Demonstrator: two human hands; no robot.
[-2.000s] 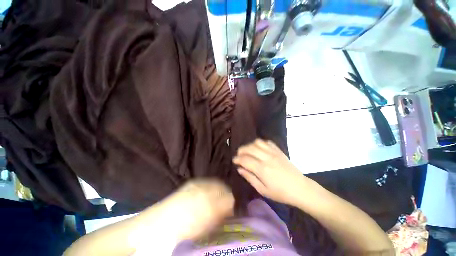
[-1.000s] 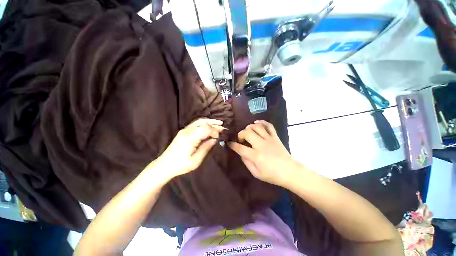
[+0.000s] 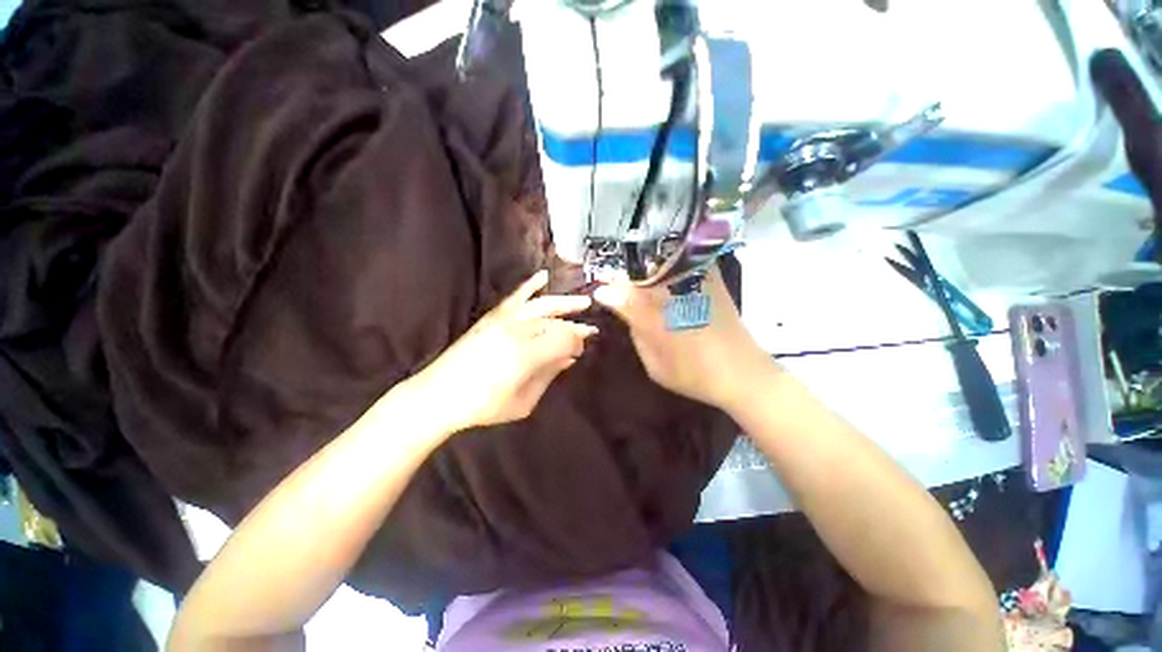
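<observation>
The gathered dark brown fabric panel (image 3: 293, 255) heaps left of the needle and spills over the lap. The presser foot (image 3: 602, 264) of the white sewing machine (image 3: 816, 77) stands at the fabric's edge. My left hand (image 3: 516, 357) lies on the fabric just below the foot, fingertips at the seam edge. My right hand (image 3: 682, 338) reaches close to the foot, its fingertips pinching the seam edge; part of it is behind the small grey ribbed block (image 3: 688, 310). The flatter piece is mostly hidden under my hands.
Open teal and black snips (image 3: 956, 344) lie on the white table (image 3: 828, 306) at the right. A purple phone (image 3: 1049, 395) lies at the table's right edge. A round tension dial (image 3: 816, 191) projects from the machine. A dark container (image 3: 1132, 363) is at the far right.
Both hands have moved up toward the presser foot, the right one closest. The fabric right of the foot is now mostly covered. The camera view has shifted, so the machine appears larger.
</observation>
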